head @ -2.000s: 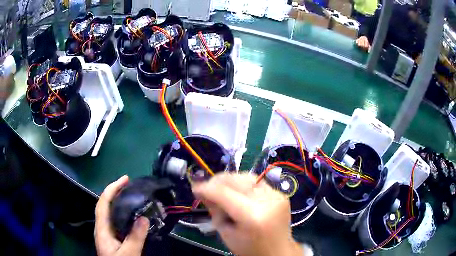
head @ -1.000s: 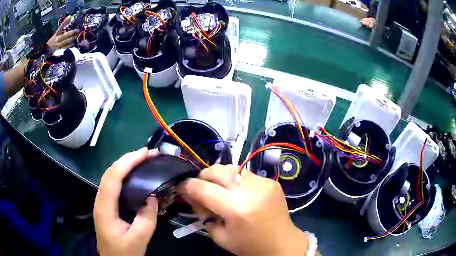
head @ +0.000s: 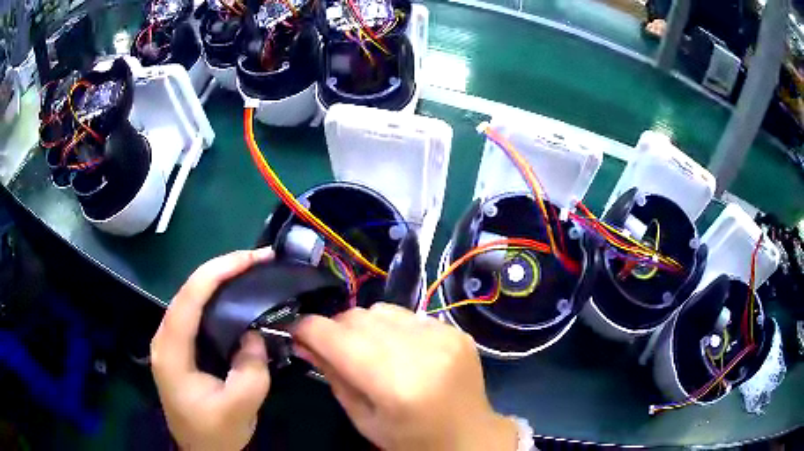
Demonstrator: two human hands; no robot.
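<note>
My left hand (head: 207, 361) holds a black camera head shell (head: 264, 299) from its outer side, thumb at the opening. A circuit board (head: 280, 333) shows partly inside. My right hand (head: 405, 370) has its fingertips at the board's edge, pinching something too small and hidden to name. Right behind is a base housing (head: 366, 211) with a silver motor (head: 304, 244) and a white bracket (head: 388, 145). A red, orange and yellow wire harness (head: 286, 195) rises from this base, its white plug up and to the left.
Unwired bases stand to the right, the nearest (head: 520, 330) with loose wires. Wired units (head: 119, 176) stand left and at the back. Clear plastic or white ties (head: 763, 374) lie far right. A green conveyor (head: 547, 79) and metal post (head: 749, 106) are behind. A person's hand (head: 655, 27) shows beyond.
The view has shifted, so the bases sit higher. My left hand has turned the shell, and my right fingers are now at its opening. Another person's hand at the left units is gone.
</note>
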